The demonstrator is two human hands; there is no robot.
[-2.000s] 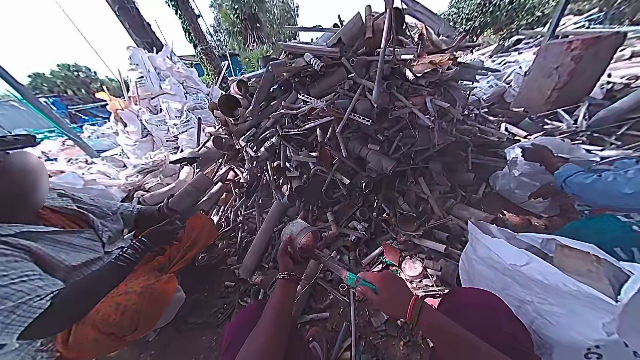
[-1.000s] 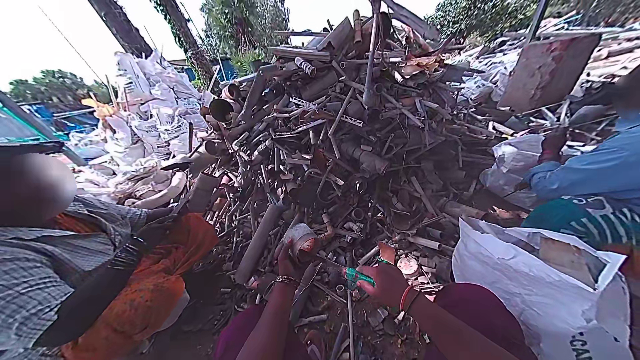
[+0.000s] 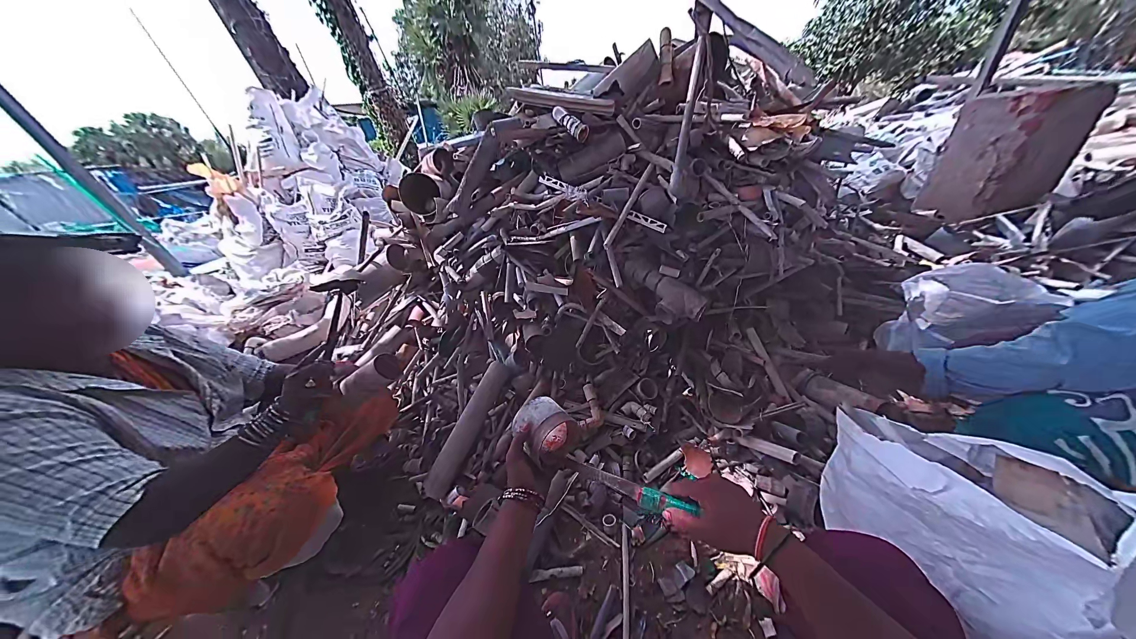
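A rounded pipe fitting (image 3: 543, 421), pale grey with a reddish end, sits in my left hand (image 3: 525, 469), whose fingers close around its near side. My right hand (image 3: 721, 515) grips the green handle (image 3: 667, 502) of a tool with a long thin metal blade (image 3: 605, 479); the exact kind of tool cannot be told. The blade points left towards the fitting, and its tip is near the fitting's lower right side; whether it touches is unclear. Behind both hands rises a large heap of scrap plastic pipes (image 3: 621, 266). A thick grey pipe (image 3: 469, 429) lies left of my left hand.
A co-worker in a checked shirt (image 3: 80, 453) sits at left, hands near a pipe. Another person's blue sleeve (image 3: 1047, 351) is at right, beside a clear plastic bag (image 3: 976, 302). A large white sack (image 3: 914, 524) stands close on my right. Loose pipe pieces cover the ground before me.
My left hand and the fitting have turned slightly from two seconds ago. The tool remains in my right hand. The co-worker's arm at right has shifted beside the plastic bag.
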